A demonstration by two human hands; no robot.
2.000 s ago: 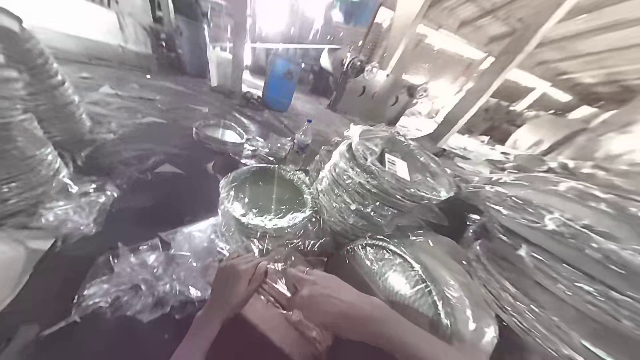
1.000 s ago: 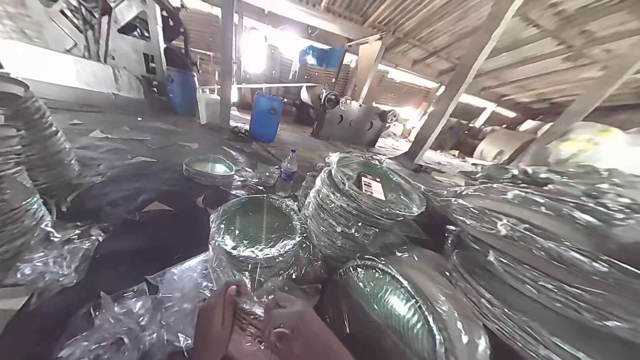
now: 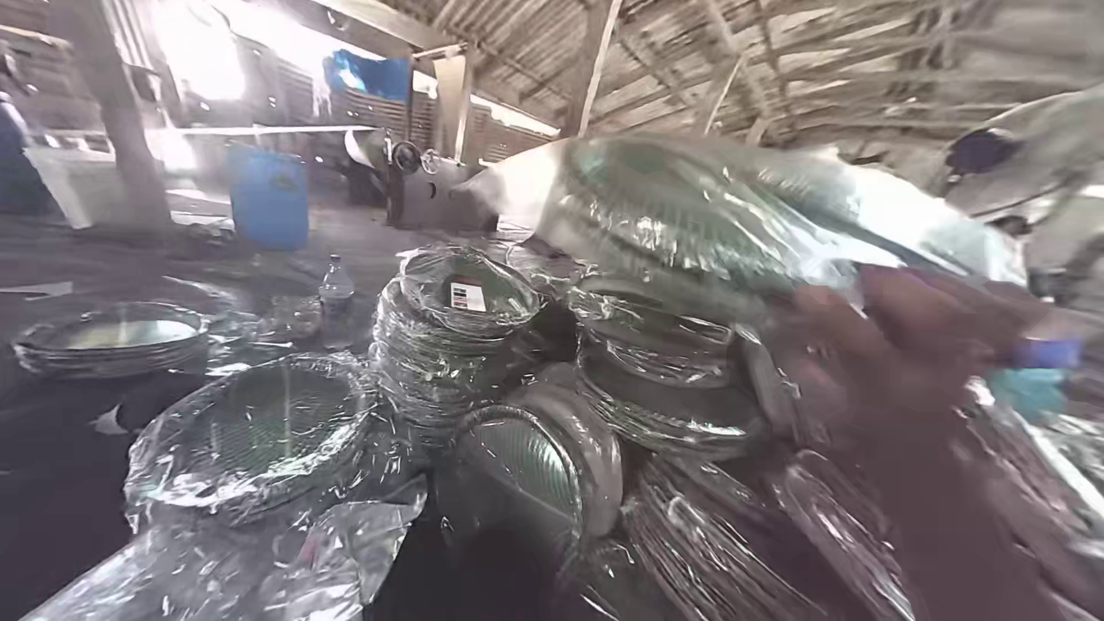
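Observation:
My right hand [image 3: 897, 345], badly blurred, is raised at the right and grips the edge of a large round greenish piece in clear plastic wrap [image 3: 681, 207]. The piece is tilted above other wrapped round pans. I cannot make out my left hand. A wrapped round pan [image 3: 267, 423] lies at front left. Beside it, a stack of wrapped round pans [image 3: 448, 345] bears a printed label [image 3: 467, 295] on top. Another wrapped pan [image 3: 526, 466] leans on its side at the centre.
Loose clear plastic film [image 3: 345, 552] lies at the front. Low round pans [image 3: 112, 341] and a clear plastic bottle [image 3: 335, 297] stand left of the stack. Farther back are a blue drum [image 3: 269, 197] and a wooden post [image 3: 125, 121]. More wrapped goods [image 3: 716, 543] crowd the lower right.
My hands were low at the front beside the wrapped pan; now my right hand is up at the right, holding the large wrapped piece. The view has swung right.

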